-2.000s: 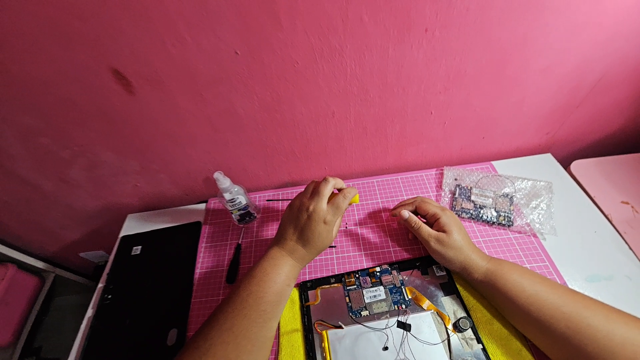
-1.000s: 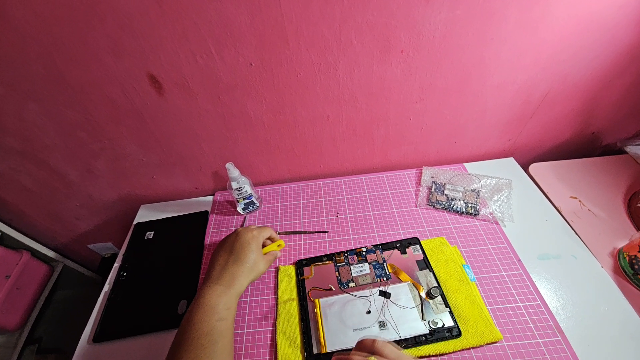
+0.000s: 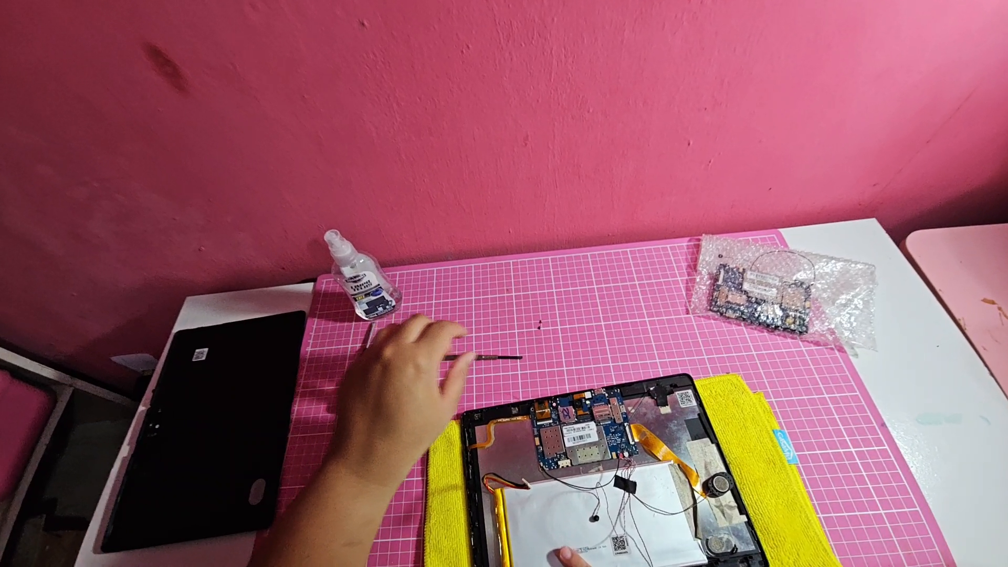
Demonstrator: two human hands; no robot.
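My left hand (image 3: 402,386) is over the mat left of the opened tablet, fingers apart, nothing visible in them; its palm side is hidden. A thin dark tool (image 3: 496,357) lies by its thumb, partly covered, and a narrow metal shaft (image 3: 369,335) shows behind its knuckles. Of my right hand (image 3: 571,557) only a fingertip shows at the bottom edge, over the white battery (image 3: 646,520). The tablet (image 3: 520,457) lies on a folded yellow cloth (image 3: 756,465), its blue circuit board (image 3: 583,433), orange ribbon cable (image 3: 665,453), thin wires and round speakers exposed.
A black tablet panel (image 3: 205,433) lies at the left. A clear spray bottle (image 3: 364,279) stands at the back of the pink cutting mat (image 3: 622,291). Bubble wrap (image 3: 839,295) holding another circuit board (image 3: 760,299) is at the back right. Tiny dark pieces (image 3: 539,324) lie mid-mat.
The yellow-handled tool seen in my left hand earlier no longer shows. My right hand has moved from above the tablet's far edge to the bottom of the view.
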